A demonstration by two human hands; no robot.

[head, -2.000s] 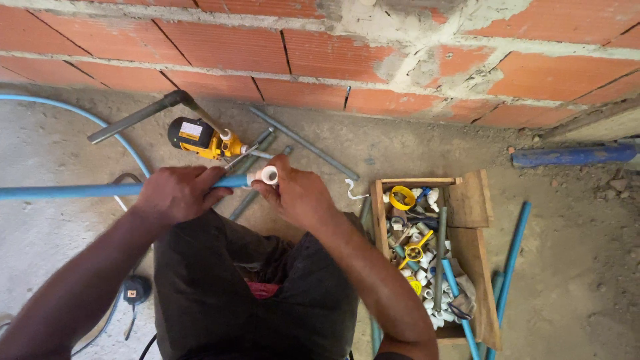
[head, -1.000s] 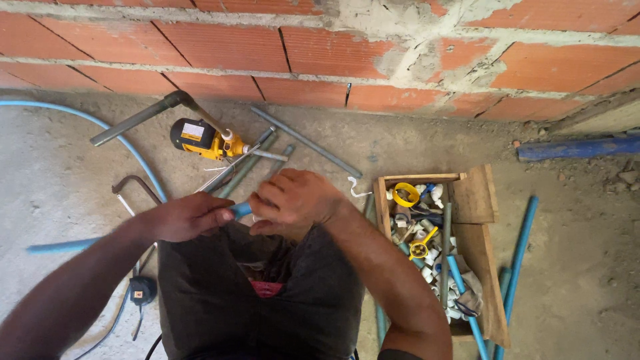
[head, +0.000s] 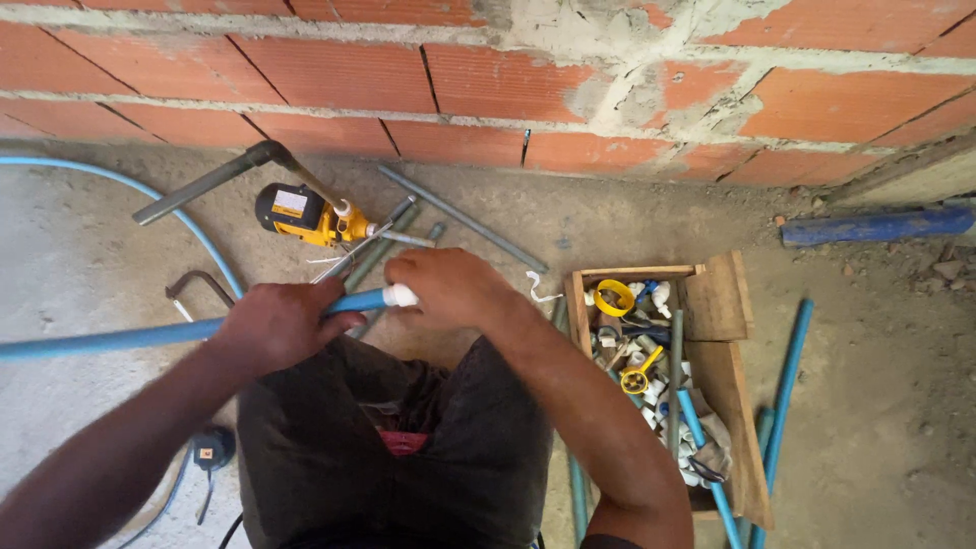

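Note:
My left hand [head: 286, 324] is closed around a long light-blue plastic pipe [head: 137, 336], which runs off past the left edge of the view. A white pipe fitting [head: 399, 296] sits on the pipe's right end. My right hand [head: 450, 290] grips that fitting, its fingers partly hiding it. Just beyond my hands, a yellow and black electric water pump [head: 309, 216] lies on the floor with a dark elbowed pipe [head: 263, 152] joined to it. A hacksaw [head: 200, 290] lies left of the pump, partly behind the blue pipe.
On the right is a wooden box [head: 577, 320] of pipe fittings, with blue pipes [head: 789, 381] beside it. Grey-green pipes [head: 465, 219] lie near the brick wall [head: 488, 84]. A blue tube [head: 877, 226] lies far right. A tape measure [head: 213, 448] is by my left leg.
The white fitting, seen at the pipe's end two seconds ago and hidden by my right hand one second ago, shows again. Both hands have stayed near the pipe's end.

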